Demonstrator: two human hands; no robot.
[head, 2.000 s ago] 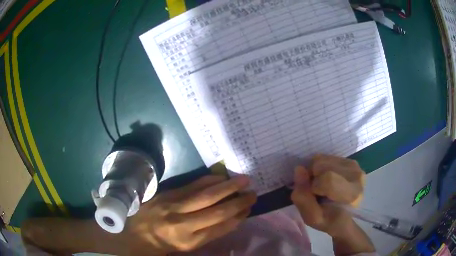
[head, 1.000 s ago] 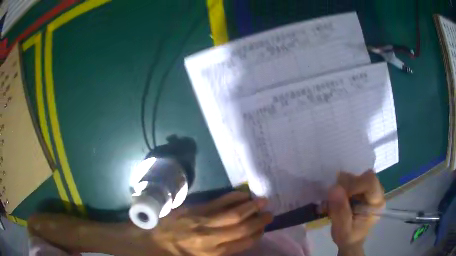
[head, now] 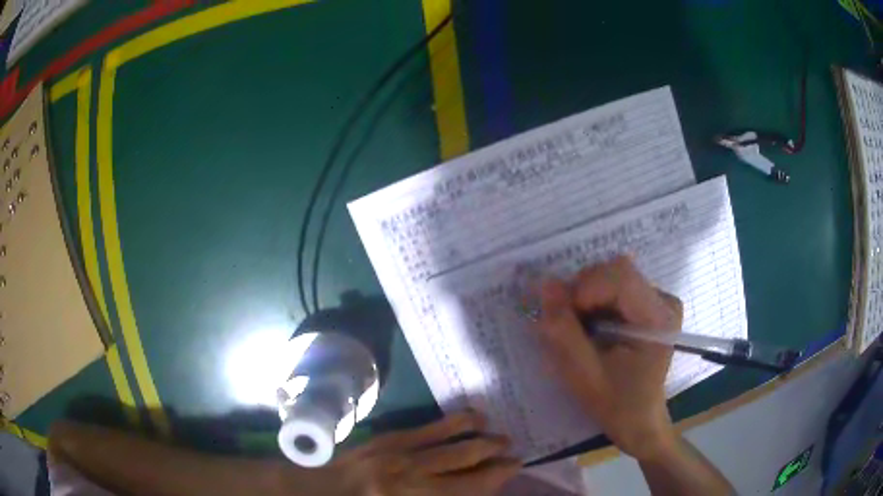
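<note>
Two white record forms with ruled tables overlap on the green mat. The upper form [head: 552,184] lies partly under the lower form [head: 712,262]. My right hand [head: 620,349] holds a clear-barrelled pen [head: 702,343] over the upper left part of the lower form, its dark end pointing right. The pen tip is hard to make out against the paper. My left hand [head: 431,457] lies with fingers spread at the lower left edge of the forms and holds nothing visible; its fingertips touch the paper.
A shiny metal cylinder with a white holed top [head: 329,392] stands left of the forms, a thin black cable [head: 334,165] looping behind it. Alligator clip leads [head: 755,155] lie at the upper right. A tan board [head: 44,262] is far left, a dotted white board [head: 867,203] far right.
My right hand with the pen has moved from the form's bottom edge up onto its upper left part. My left hand stays at the lower left edge. The view has shifted.
</note>
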